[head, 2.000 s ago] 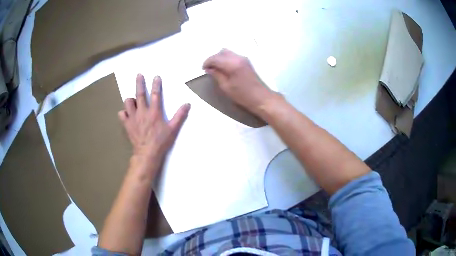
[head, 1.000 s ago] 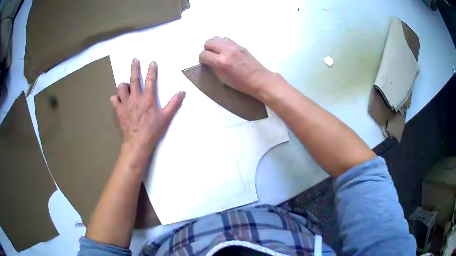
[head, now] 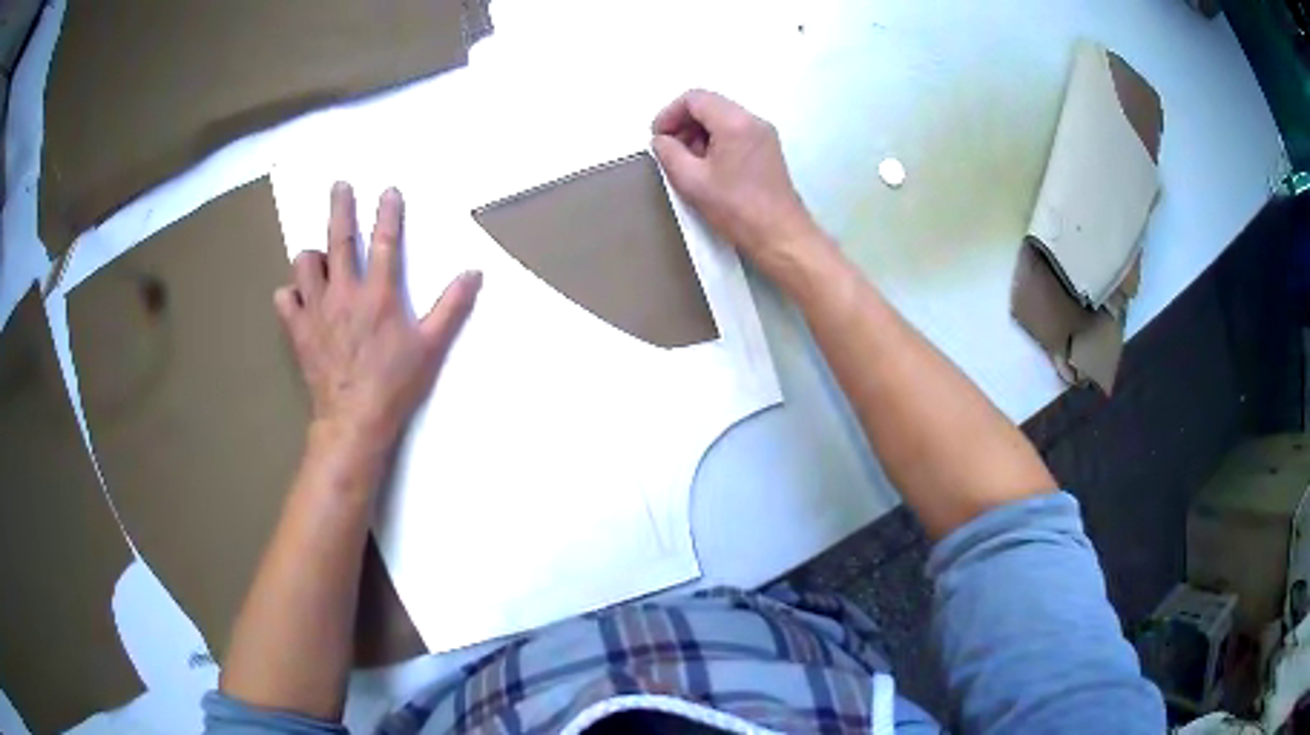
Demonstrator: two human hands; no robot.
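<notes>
A white card template [head: 560,474] lies on a brown cut panel [head: 187,373], which shows at its left and through its roughly triangular window. My left hand [head: 359,338] lies flat with spread fingers on the template's left part, holding nothing. My right hand [head: 711,151] is at the window's upper right corner, thumb and fingertips pinched together. Chalk in these fingertips cannot be made out. A thin line runs along the window's upper edge.
Another brown panel [head: 259,101] lies beyond, and one [head: 58,531] lies at the left. A small white disc [head: 891,172] and a folded beige-brown packet [head: 1099,187] lie on the white table [head: 920,287] at the right. Boxes [head: 1250,517] stand beyond the table's edge.
My right hand has moved right along the window's upper edge to its corner, uncovering the window. The whole scene has shifted left in view. My left hand stays flat on the template.
</notes>
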